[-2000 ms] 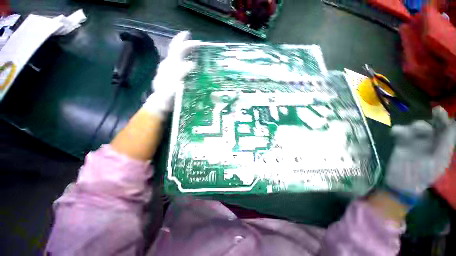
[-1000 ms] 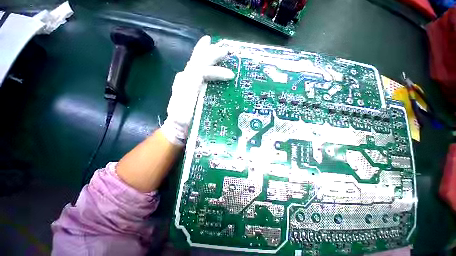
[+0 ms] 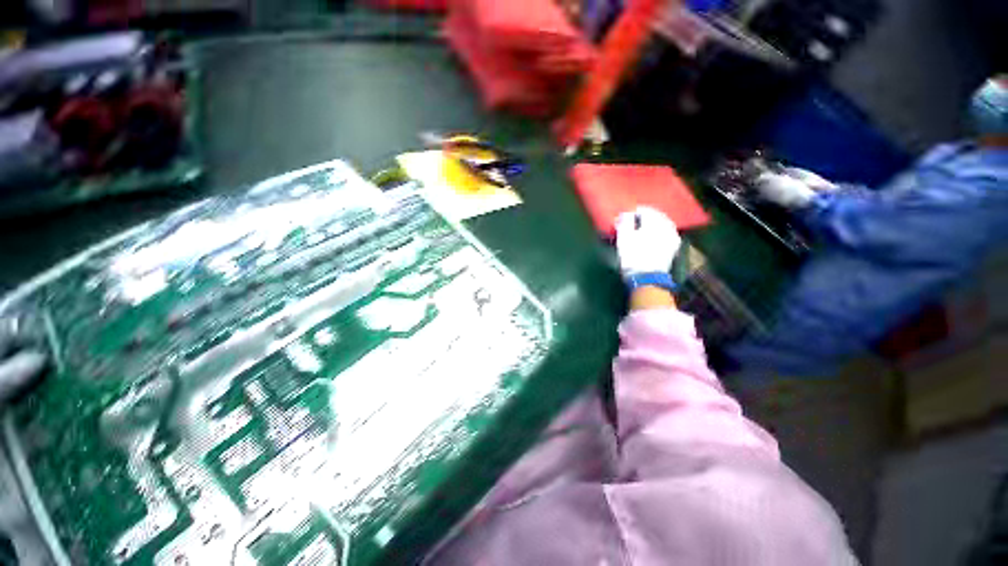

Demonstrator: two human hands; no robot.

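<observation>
The large green power board (image 3: 265, 387) fills the left of the view, solder side up, blurred and with bright glare. My left hand (image 3: 20, 376), in a white glove, is cut off at the left picture edge; its fingertips lie over the board's left edge. My right hand (image 3: 647, 241), in a white glove with a blue wrist strap (image 3: 651, 281), is stretched out to the right. Its fingers are at the near edge of a flat red foam pad (image 3: 652, 194). The fingers look bent onto the pad; the thumb side is blurred.
Side cutters (image 3: 486, 166) lie by a yellow roll (image 3: 464, 175) on a pale sheet (image 3: 478, 203) beyond the board. More red foam (image 3: 520, 50) is stacked behind. Another board (image 3: 100, 122) is at the far left. A person in a blue smock (image 3: 895, 243) works at the right.
The view has swung right, so the board and tools show further left. My right hand has come into view at the red pad. My left hand is now mostly out of the picture.
</observation>
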